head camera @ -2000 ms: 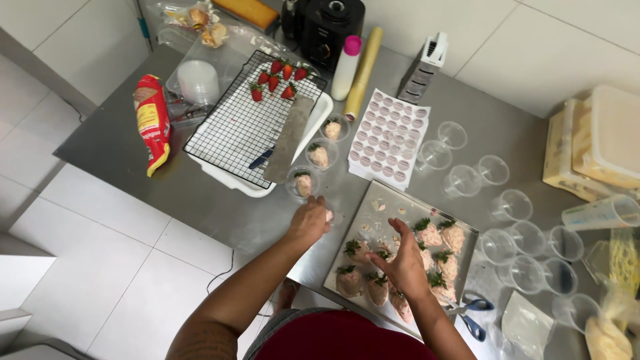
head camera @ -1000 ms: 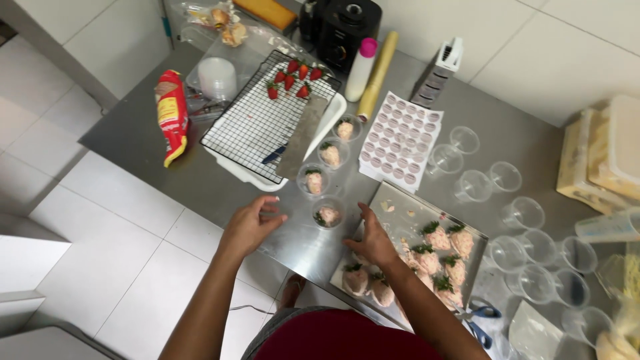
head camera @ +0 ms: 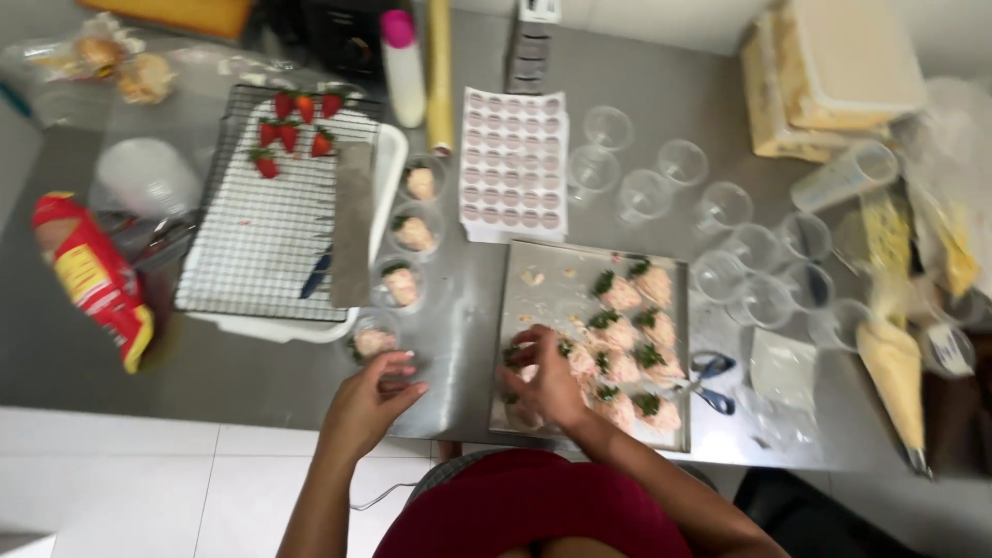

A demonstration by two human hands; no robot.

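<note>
My left hand (head camera: 376,399) hovers, fingers apart and holding nothing, just below the nearest clear plastic cup (head camera: 373,337), which holds a coated strawberry. Several such filled cups run in a column along the right side of a white tray (head camera: 394,167). My right hand (head camera: 542,376) is over the left part of a metal tray (head camera: 593,256), its fingers bent around or just above a coated strawberry (head camera: 528,373); whether it grips the berry is hidden. More pink-coated strawberries (head camera: 616,333) with green leaves fill the right part of that tray.
A wire rack (head camera: 271,232) with bare strawberries (head camera: 288,136) and a metal spatula blade (head camera: 353,225) lies left. Sticker sheets (head camera: 514,163), empty cups (head camera: 645,195), scissors (head camera: 713,380), a filled piping bag (head camera: 891,372) and stacked plastic tubs (head camera: 845,62) stand beyond or to the right.
The right hand has moved from beside the nearest cup back over the metal tray. A coated strawberry sits in that cup, where two seconds ago a hand was near the column's end. The view has turned.
</note>
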